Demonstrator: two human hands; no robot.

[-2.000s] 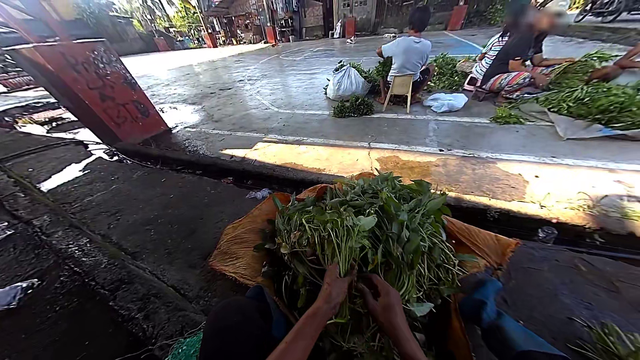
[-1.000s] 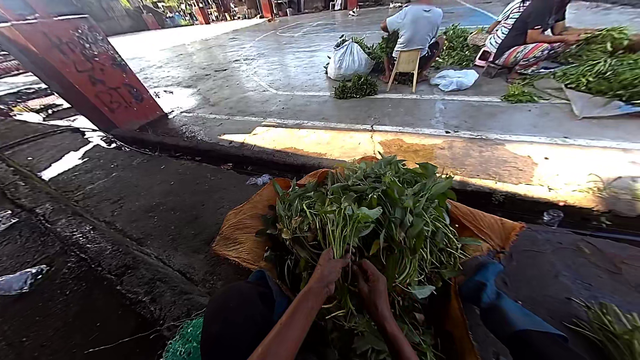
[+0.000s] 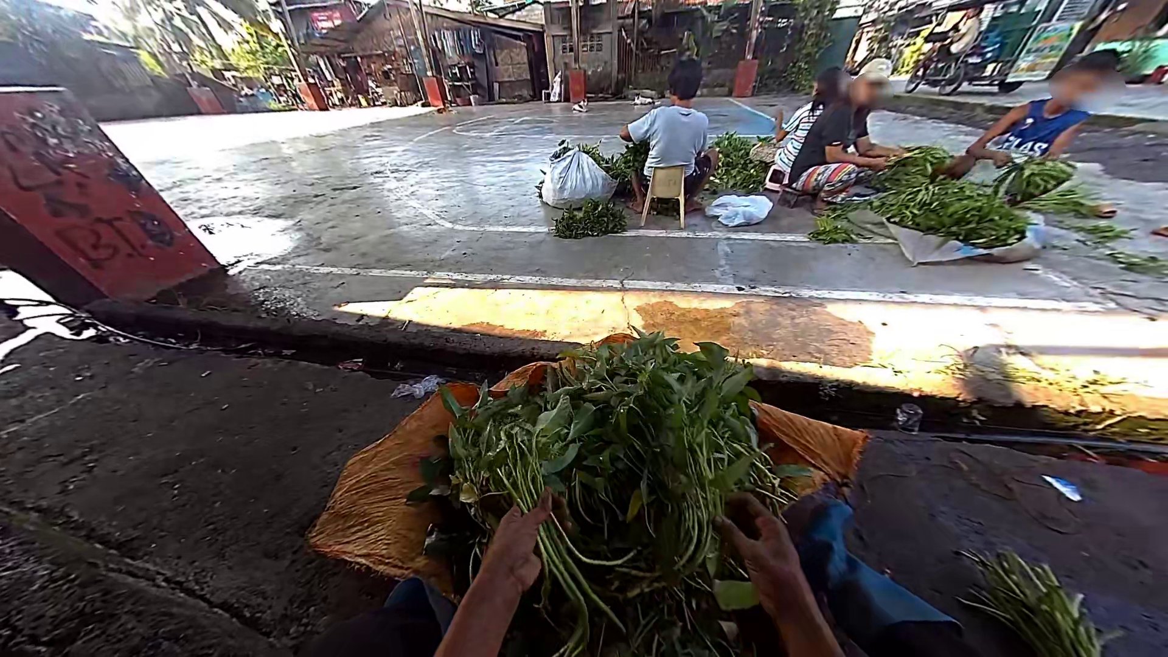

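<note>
A large heap of leafy green stems (image 3: 639, 411) lies on an orange woven sack (image 3: 392, 493) between my knees. My left hand (image 3: 520, 538) grips a bunch of long pale green stems (image 3: 557, 566) at the left side of the heap, the leaves pointing away from me and the stem ends hanging toward me. At the heap's right side is my right hand (image 3: 762, 547), its thumb and fingers bent at the edge of the stems; whether it holds any of them cannot be told. A separate bundle of greens (image 3: 1040, 602) rests on the dark ground at the lower right.
A gutter (image 3: 438, 365) runs between me and a wet paved court. Several people sit there beside piles of greens (image 3: 949, 205), a white bag (image 3: 577, 178) and a low chair (image 3: 666, 187). A slanted red concrete block (image 3: 91, 201) stands at left.
My hands, close together at the middle of the heap before, are now apart, the left at the left side and the right at the right. The view has tilted up.
</note>
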